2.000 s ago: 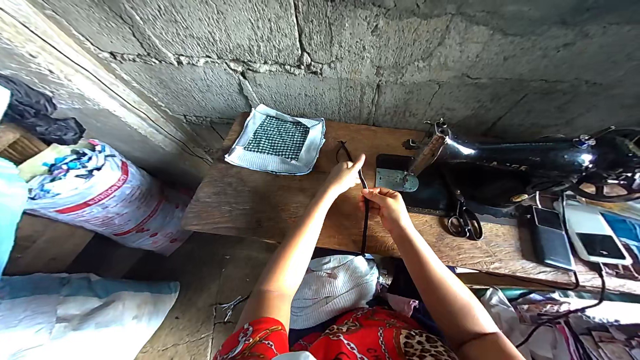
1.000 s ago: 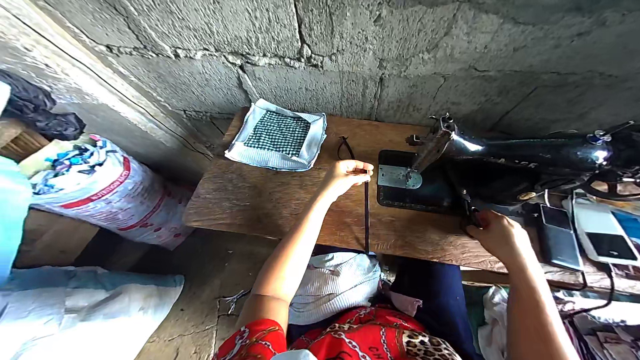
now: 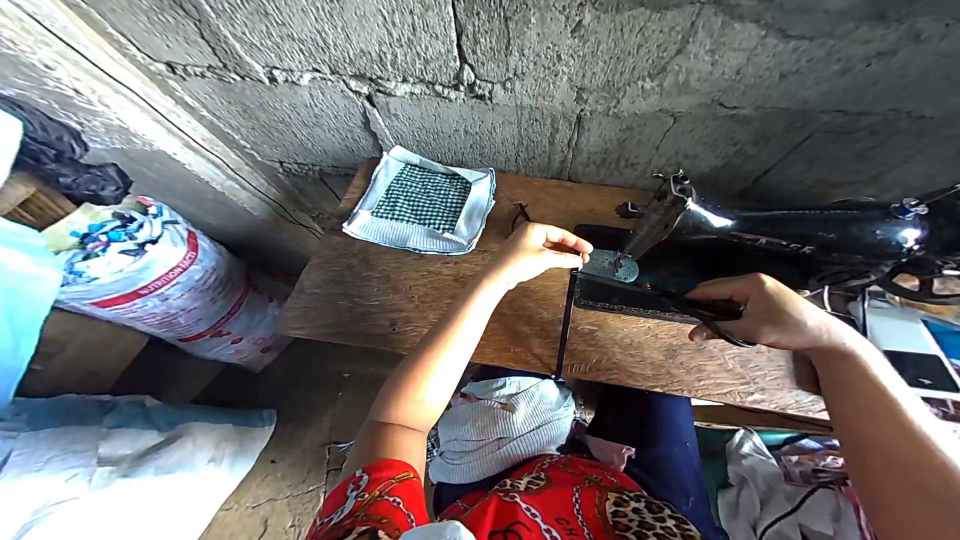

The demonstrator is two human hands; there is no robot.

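Note:
My left hand [image 3: 541, 253] pinches the upper end of a narrow dark strip [image 3: 565, 326], which hangs over the front edge of the wooden table [image 3: 360, 300]. Black-handled scissors [image 3: 709, 306] are in my right hand [image 3: 757, 309], their blades pointing left toward the strip. Whether the blades touch it cannot be told. Just right of my left fingertips is the metal needle plate [image 3: 611, 265] of a black sewing machine [image 3: 795, 232]. A stack of white fabric squares with a green checked piece on top [image 3: 424, 196] lies at the table's back left. Ribbed white cloth [image 3: 506, 431] rests on my lap.
A cracked block wall [image 3: 510, 135] runs behind the table. At the left stands a printed sack [image 3: 187, 281] full of fabric scraps. A phone [image 3: 919, 369] and a white device lie at the right. A small dark loop [image 3: 520, 216] sits behind my left hand.
My right hand let go of the strip, reached right to the scissors on the table, and has brought them back left toward my left hand, which still holds the strip.

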